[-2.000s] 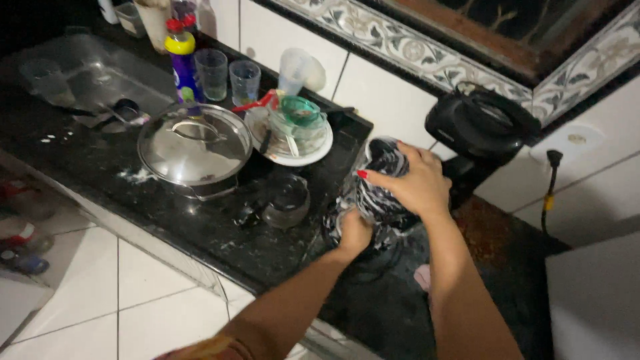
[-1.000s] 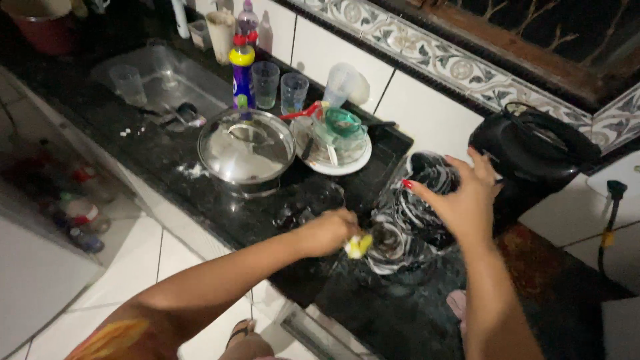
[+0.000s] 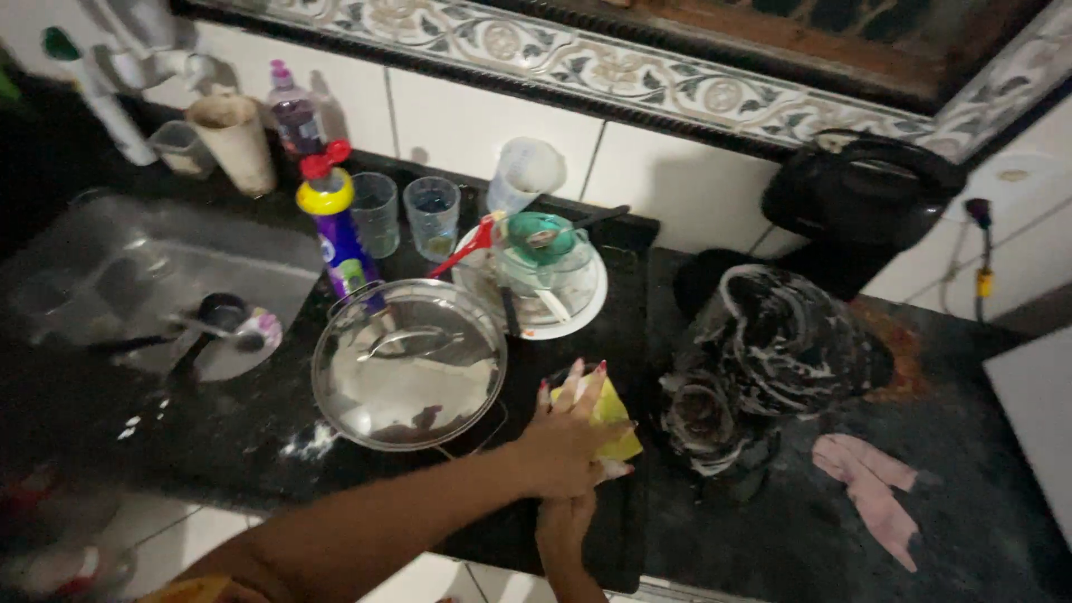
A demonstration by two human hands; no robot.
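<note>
My left hand [image 3: 561, 444] reaches in from the lower left, its fingers spread over a yellow sponge [image 3: 618, 419]. A dark, rounded vessel [image 3: 578, 374] shows partly beneath those fingers. My right hand [image 3: 566, 521] comes up from the bottom edge and meets the left at the wrist; its fingers are mostly hidden, so its hold is unclear. To the right, a large black foam-covered vessel [image 3: 787, 343] lies beside a smaller soapy piece [image 3: 703, 419]. A pan with a glass lid [image 3: 410, 364] stands left of my hands.
Behind are a plate [image 3: 586, 306] with stacked utensils and a green item, drinking glasses [image 3: 432, 219] and a purple bottle [image 3: 335, 234]. The sink [image 3: 285, 251] holds a ladle and other utensils. A pink cloth [image 3: 871, 494] lies at the right; a black appliance [image 3: 863, 193] stands behind.
My right hand has left the foamy black vessel and now overlaps my left. My left hand, with the yellow sponge, has moved away from the soapy pieces to the small dark vessel.
</note>
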